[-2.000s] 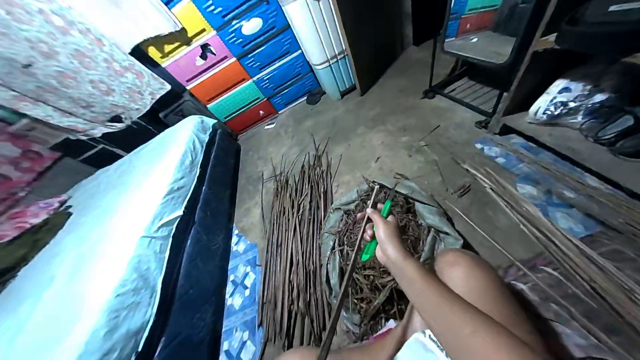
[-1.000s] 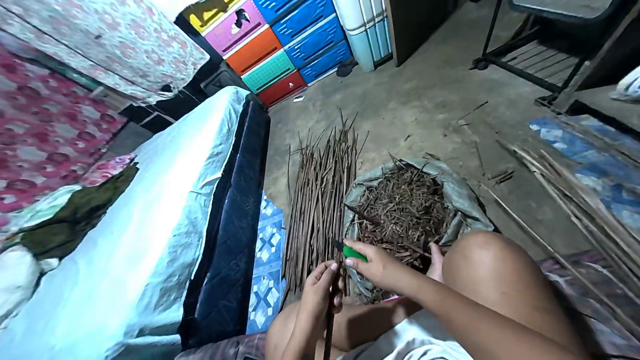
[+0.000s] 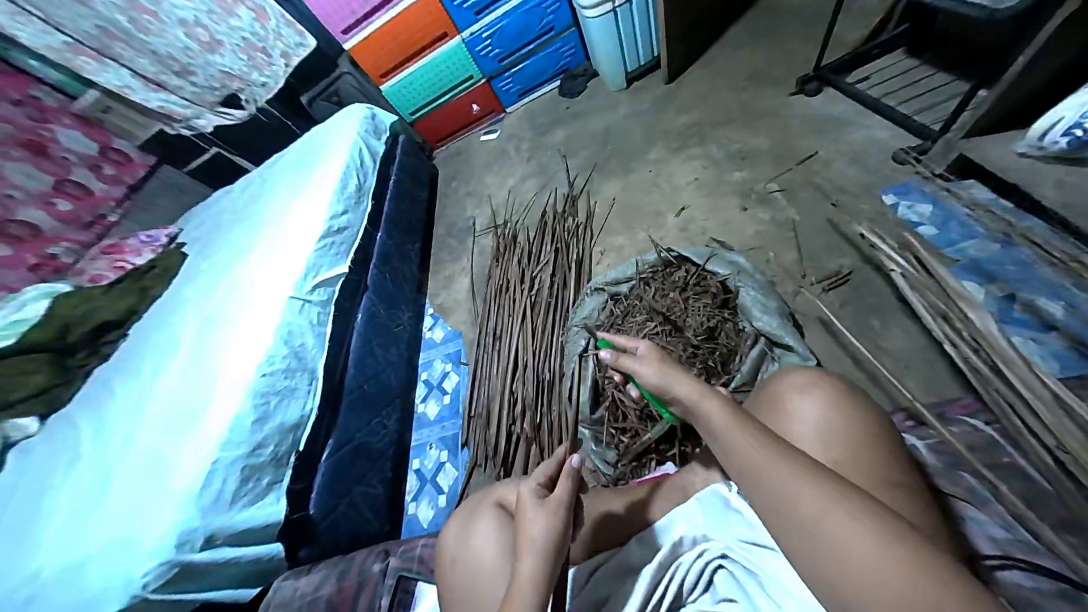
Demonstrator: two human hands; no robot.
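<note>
My right hand (image 3: 650, 370) is closed on a green-handled tool (image 3: 654, 399), probably a knife, above the near left part of an open sack (image 3: 769, 297). Short brown plant scraps (image 3: 680, 310) fill the sack. My left hand (image 3: 548, 493), low in the view by my knee, grips a thin brown stalk (image 3: 575, 408) that points up and away beside the sack's left edge. The tool's tip is close to the stalk's far end; whether they touch I cannot tell. Left of the sack lies a bundle of long dry stalks (image 3: 531, 331).
A mattress with a pale sheet (image 3: 212, 340) stands at the left. Coloured plastic drawers (image 3: 442, 76) are at the back. Long pale stalks (image 3: 960, 314) lie at the right, near a black wheeled frame (image 3: 884, 102). A few scraps (image 3: 833, 280) lie on the concrete floor.
Two seconds ago the left hand was not visible; one second ago both hands were close together on the stalk. Since then the right hand with the green tool has moved forward, apart from the left.
</note>
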